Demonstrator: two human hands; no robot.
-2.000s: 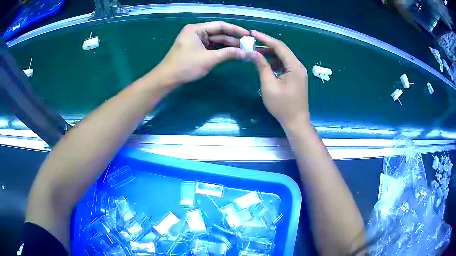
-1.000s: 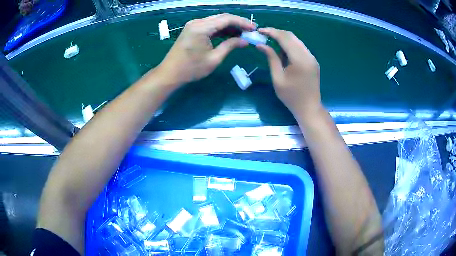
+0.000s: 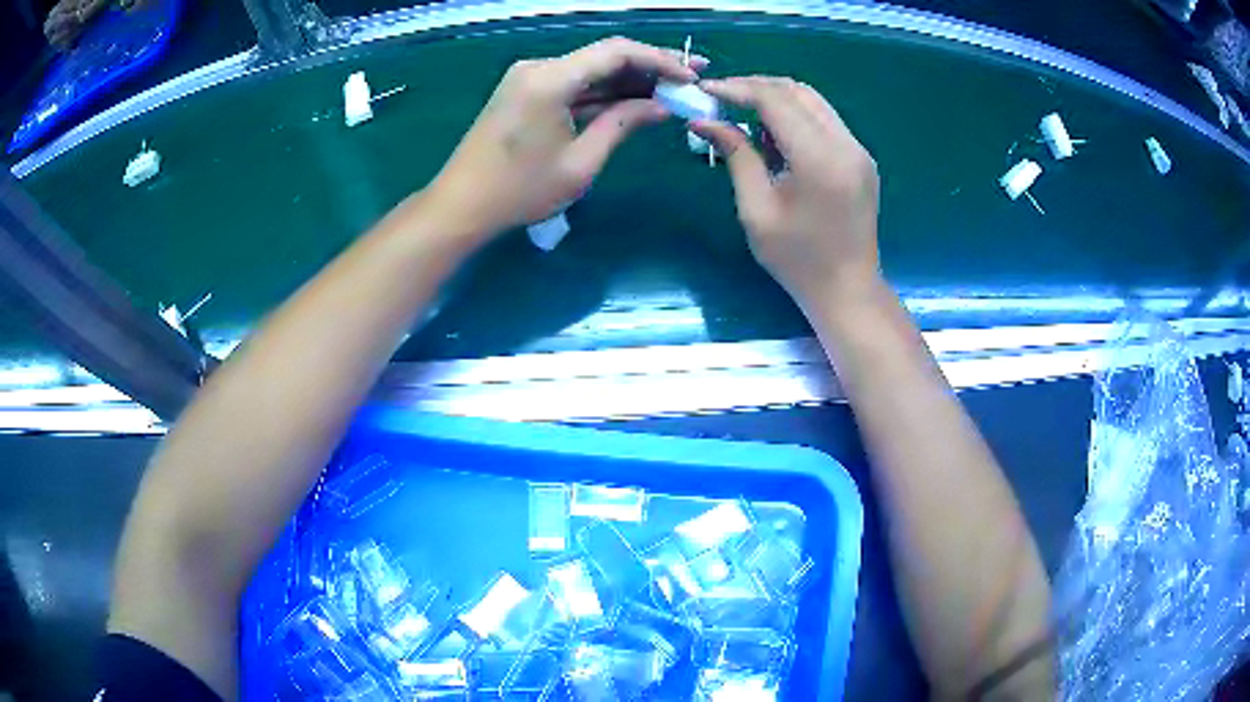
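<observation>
A white unit (image 3: 685, 100) with a thin pin pointing up is held above the green belt (image 3: 452, 268), pinched between the fingertips of both hands. My left hand (image 3: 535, 144) grips its left end and my right hand (image 3: 809, 185) grips its right end. I cannot tell whether a clear cover is on it. Clear plastic covers (image 3: 573, 592) lie piled in the blue tray (image 3: 839, 549) nearest me. Another white unit (image 3: 548, 231) lies on the belt just below my left hand, partly hidden, and one more shows behind my right fingertips.
Several other white units (image 3: 358, 99) lie on the belt at left and right. A bright belt edge (image 3: 590, 380) runs between tray and belt. A grey metal post (image 3: 96, 295) stands at left. A crumpled clear bag (image 3: 1152, 507) lies at right. Another blue tray (image 3: 103, 69) is at the far left.
The loose white units on the belt have moved left. The held unit has turned from end-on to lying lengthwise between my fingers, pin up. Both hands stay closed on it near the same place.
</observation>
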